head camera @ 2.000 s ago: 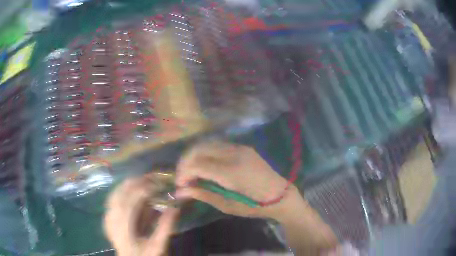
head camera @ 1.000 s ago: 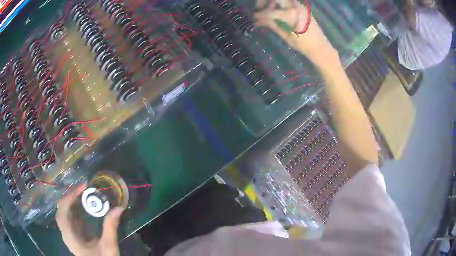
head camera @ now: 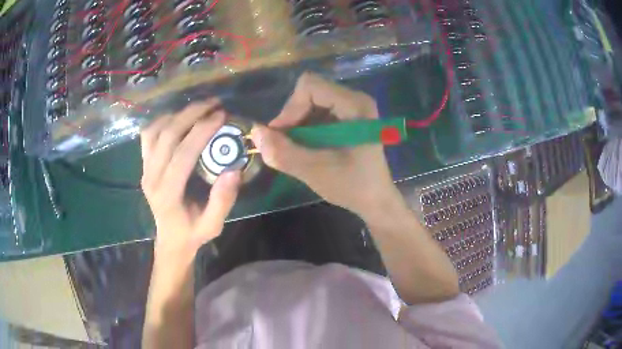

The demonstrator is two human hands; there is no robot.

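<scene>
A speaker driver (head camera: 224,149), a round disc with white and dark rings and a centre dot, sits at the round brass-gold fixture (head camera: 252,168), which shows around its right and lower edge. My left hand (head camera: 184,170) holds the disc between thumb and fingers. My right hand (head camera: 331,146) holds a thick green test probe (head camera: 341,133) with a red patch near its rear end. The probe's thin copper-coloured tips meet the disc's right edge; whether they touch it I cannot tell. A red cable (head camera: 447,88) curves up from the probe's rear.
The main tray (head camera: 102,140) with rows of discs and red wires lies beyond my hands. A greenish ribbed tray (head camera: 532,82) is at the right. Filled stacked trays (head camera: 457,225) and a cardboard sheet (head camera: 568,218) are low right. Another cardboard sheet (head camera: 37,296) is low left. A black cable (head camera: 89,178) runs left.
My right hand has come back from the right tray to the disc, now with the green probe. My left hand still holds a disc at the fixture. The camera view has turned.
</scene>
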